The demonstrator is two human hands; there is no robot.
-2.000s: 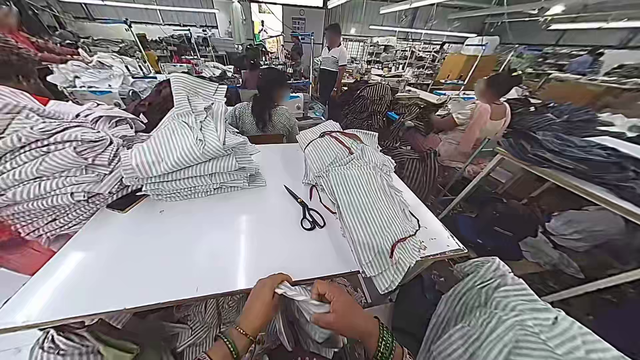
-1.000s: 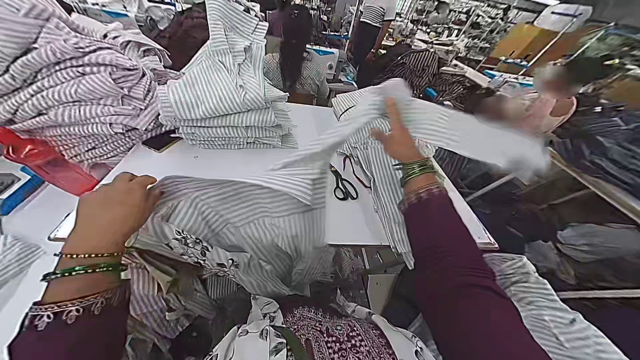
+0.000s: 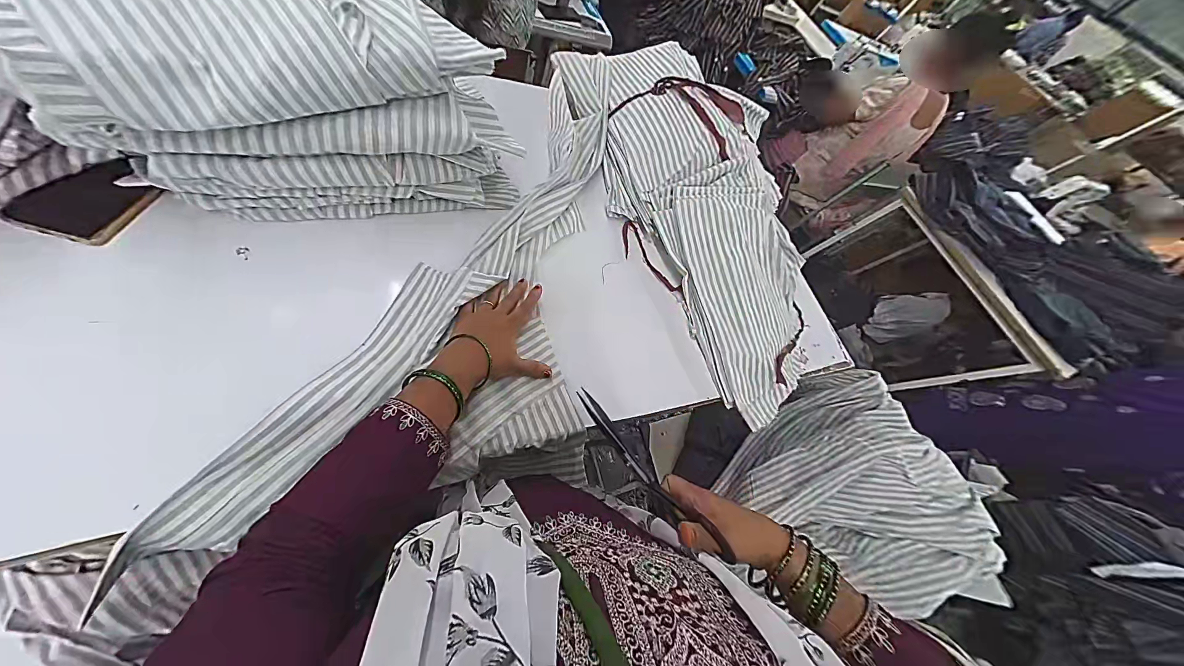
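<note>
My left hand point(image 3: 499, 333) rests with spread fingers on a striped fabric piece point(image 3: 513, 407) at the front edge of the white table point(image 3: 231, 314). A long striped strip point(image 3: 305, 407) runs under that hand, from the lower left up to the tied bundle. Black-handled scissors point(image 3: 629, 449) are in my right hand point(image 3: 731, 527), just off the table edge, blades pointing up and left toward the fabric; whether the blades are parted is unclear. Right of my left hand lies a bundle of striped fabric pieces point(image 3: 721, 268) with a dark red tie point(image 3: 675, 88) around its upper part.
A tall stack of folded striped fabric point(image 3: 305, 157) stands at the upper left, beside a dark phone-like object point(image 3: 83, 199). More striped fabric point(image 3: 869, 490) hangs right of the table's corner. A person in pink point(image 3: 869, 139) sits beyond, near a metal-framed table point(image 3: 971, 296).
The scissors, on the table in both earlier frames, are now in my right hand. My left hand has moved right onto the fabric. The fabric raised one second ago now lies on the table.
</note>
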